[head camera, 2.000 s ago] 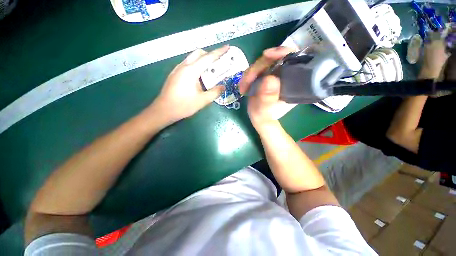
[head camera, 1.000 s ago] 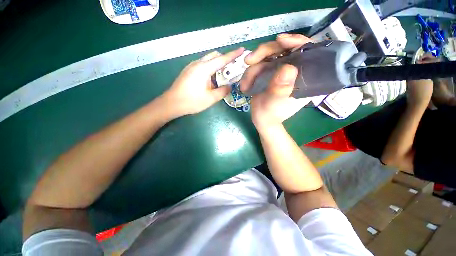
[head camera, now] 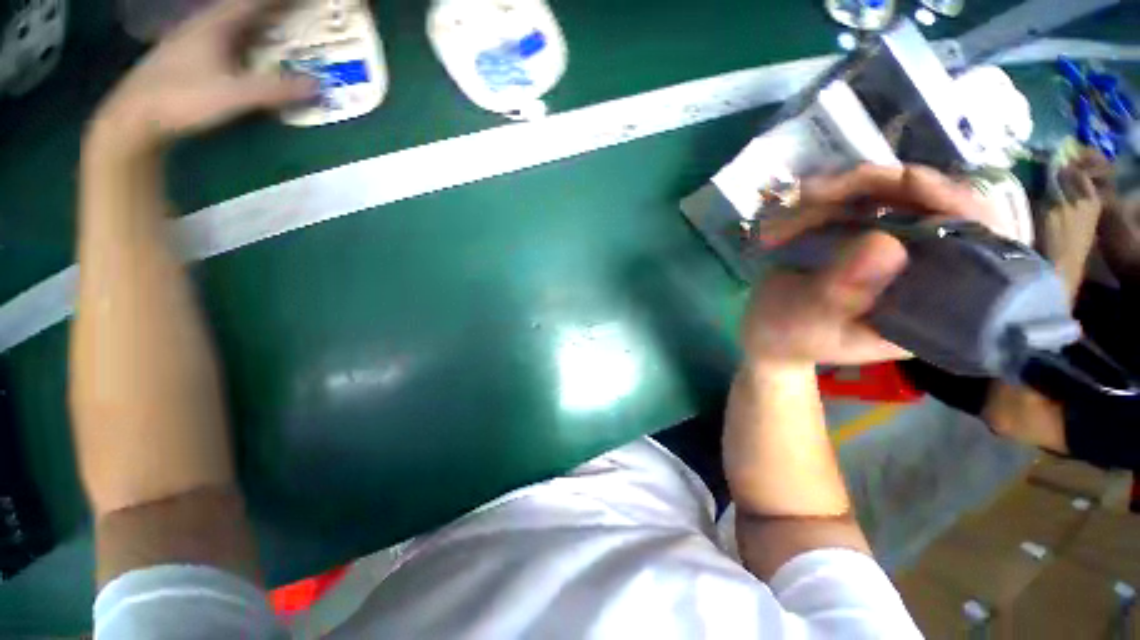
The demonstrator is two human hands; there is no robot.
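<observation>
My left hand, blurred, is at the upper left. Its fingers are apart over the left side of a white housing shell with a blue piece and circuit board inside. A second white shell with blue parts lies to its right, a small round piece at its lower edge. My right hand grips the grey electric screwdriver in front of the screw feeder. Its tip is near the feeder's front; contact there is unclear.
A long pale strip crosses the green bench. White shells are piled behind the feeder. Blue wired parts lie far right beside another person's hands. Brown cartons stand on the floor, lower right.
My left hand has moved from the middle to the upper left, away from the shell it held. My right hand has moved right with the screwdriver. Two shells now show beyond the strip, where one showed.
</observation>
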